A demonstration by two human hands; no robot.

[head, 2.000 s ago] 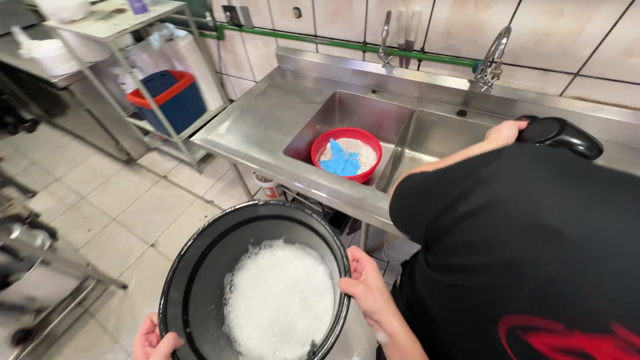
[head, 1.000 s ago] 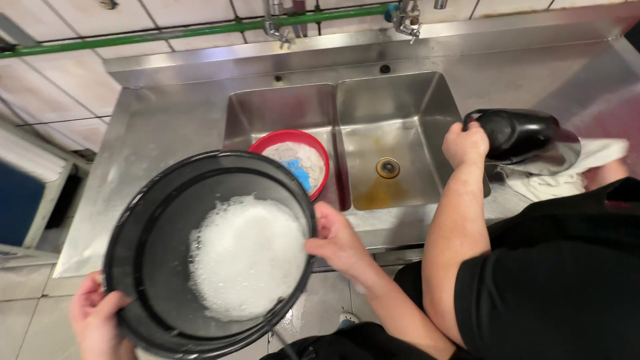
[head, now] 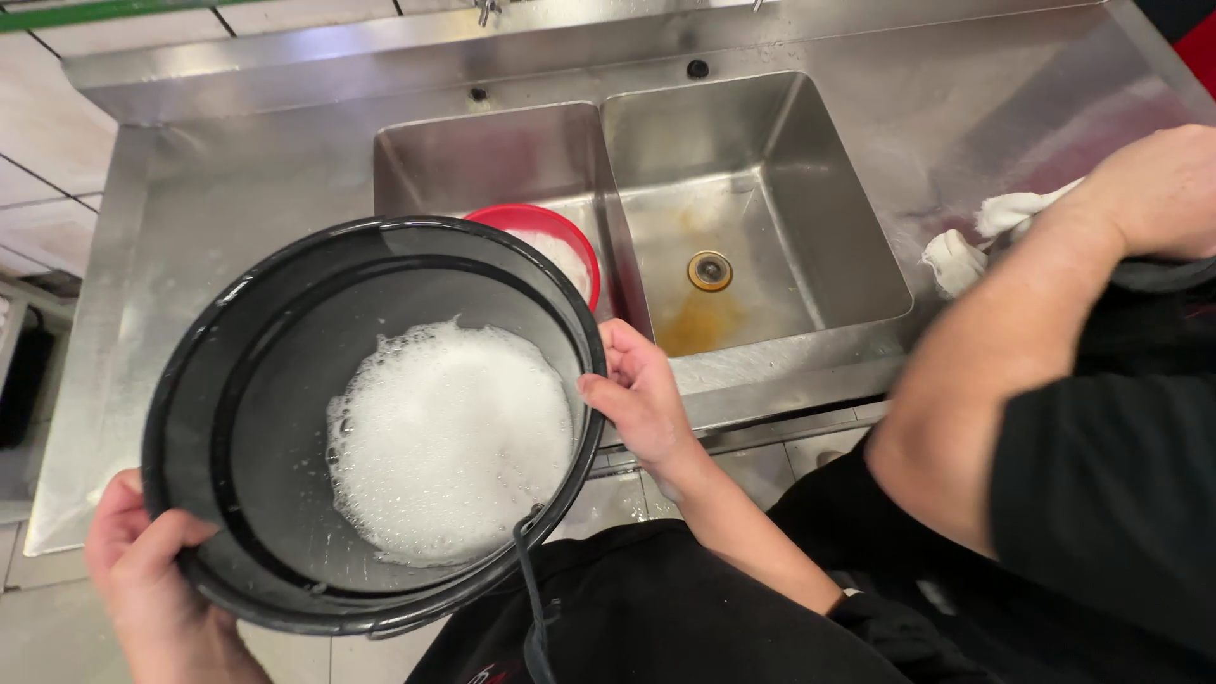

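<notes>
A round black plastic bucket [head: 275, 399] with white suds [head: 456, 442] inside is held up in front of me, tilted so its inside faces the camera. My left hand [head: 157, 570] grips its rim at the lower left, thumb over the edge. On the opposite side, my right hand [head: 641, 394] grips the rim near the sink's front edge. The bucket partly covers a red basin [head: 579, 242] with whitish contents, which sits in the left sink bowl [head: 494, 161]. A wire handle [head: 532, 589] hangs at the bucket's lower right.
The right sink bowl [head: 769, 218] has a drain [head: 710, 271] and a yellowish-brown stain. A co-worker's arm [head: 1007, 332] reaches over the right counter [head: 950, 114], near a white cloth [head: 955, 261]. Bare steel counter [head: 237, 190] extends left, with tiled wall behind.
The bucket, in both my hands throughout, now stands over the front of the left sink bowl. The co-worker's arm has moved right, and the black object it held is largely out of view. The view has shifted.
</notes>
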